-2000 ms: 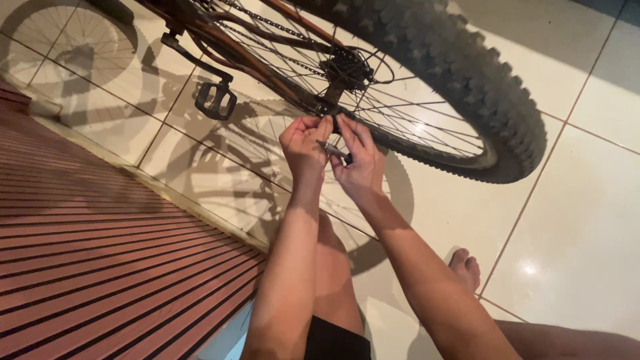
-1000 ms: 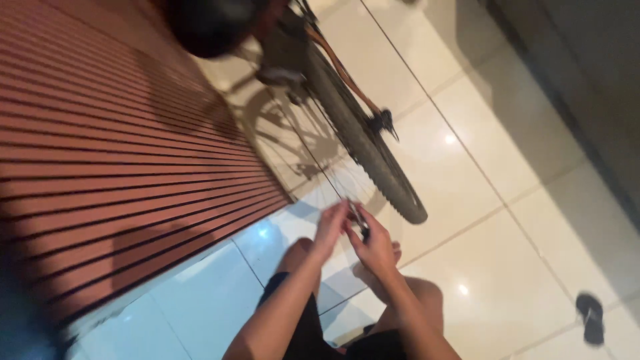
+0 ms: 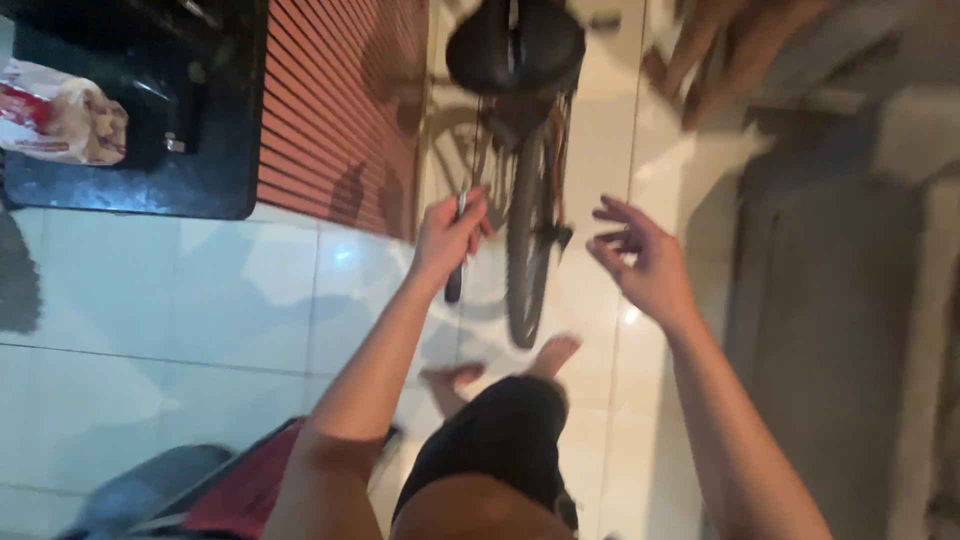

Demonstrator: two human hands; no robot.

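Note:
My left hand (image 3: 450, 236) is closed around a slim hand tool with a dark handle (image 3: 454, 285), its metal part showing above the fingers; blur hides its exact kind. To the right, my right hand (image 3: 634, 259) hangs in the air with its fingers apart and nothing in it. Between and beyond my hands stands a bicycle, seen from behind, with its black saddle (image 3: 516, 49) at the top and its rear tyre (image 3: 525, 247) pointing down toward me. Neither hand touches the bicycle.
A black table (image 3: 202, 180) at the upper left bears a crumpled paper bag (image 3: 67, 116). Beside it runs a red slatted panel (image 3: 337, 120). Another person's legs (image 3: 709, 56) show at the upper right. A dark red thing (image 3: 244, 480) lies at the lower left.
My hands were together at the rear wheel's hub two seconds ago; now they are apart and away from it. The view has swung widely and shows the bicycle from behind.

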